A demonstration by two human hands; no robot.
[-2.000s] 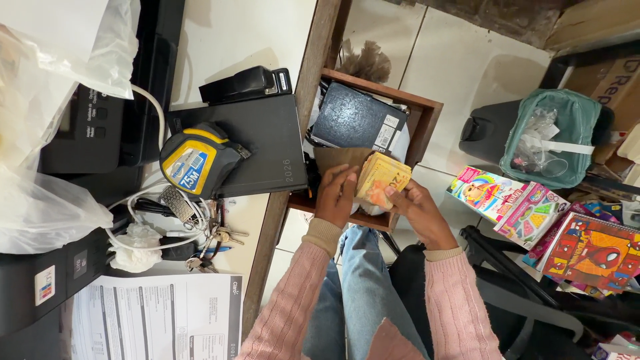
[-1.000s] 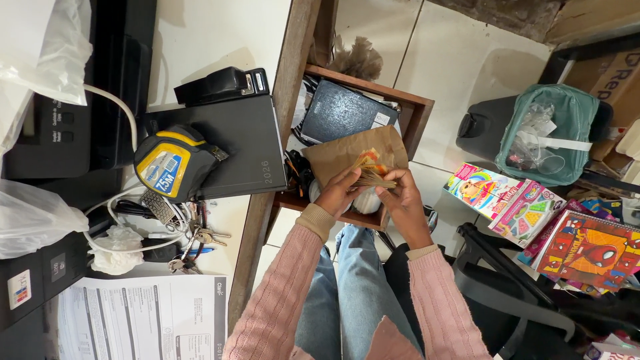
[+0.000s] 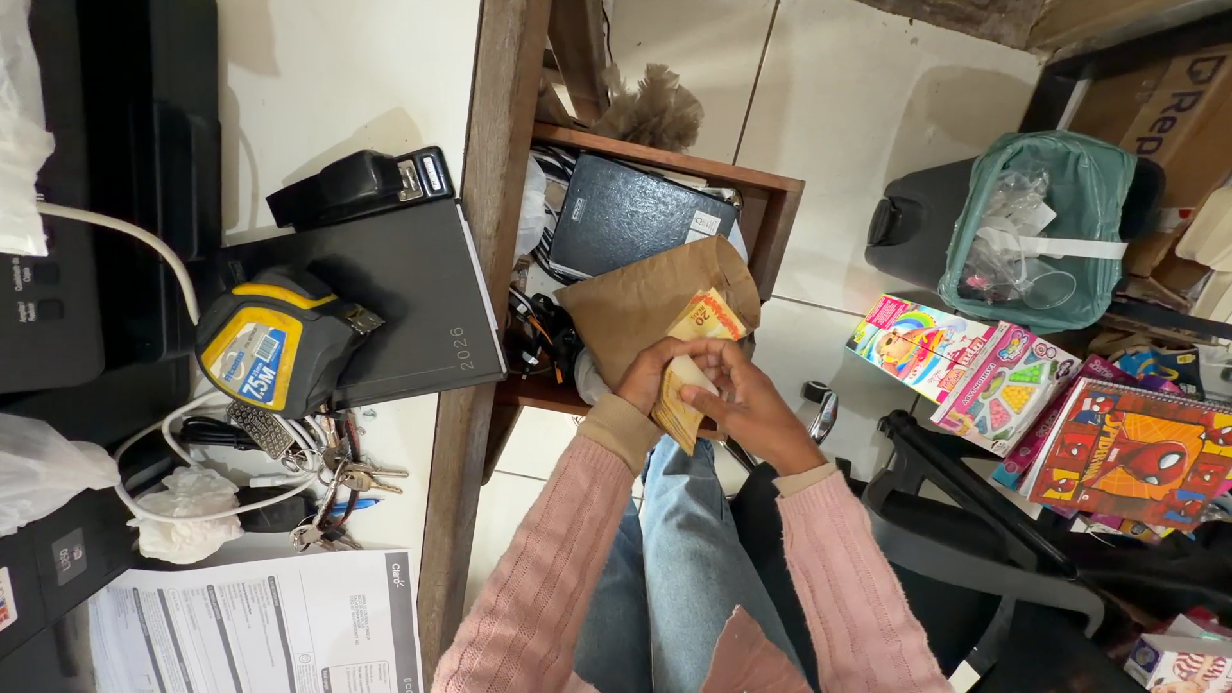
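A bundle of yellow-orange banknotes point(image 3: 680, 409) is held between both hands, bent over at the fingers, with an upper part fanning out above them. My left hand point(image 3: 654, 377) grips the bundle from the left. On its right side my right hand point(image 3: 746, 399) pinches the notes between thumb and fingers. Under and beyond the hands, a brown paper bag point(image 3: 626, 298) lies over the front of an open wooden drawer point(image 3: 784, 231). Behind the bag, a black box-like case point(image 3: 630, 217) with a label rests in the drawer among cables.
On the desk at left are a tape measure point(image 3: 274, 342), a black 2026 planner point(image 3: 414, 318), a black stapler point(image 3: 361, 188), keys point(image 3: 356, 478) and printed papers point(image 3: 260, 626). At right stand a lined trash bin point(image 3: 1049, 231), toy boxes point(image 3: 962, 371), a Spider-Man notebook point(image 3: 1136, 452) and a black chair point(image 3: 943, 558).
The notes, spread flatter in the hands two seconds ago, are now folded over between the fingers, with part of them fanned above. The paper bag shows more fully beyond the hands than two seconds ago.
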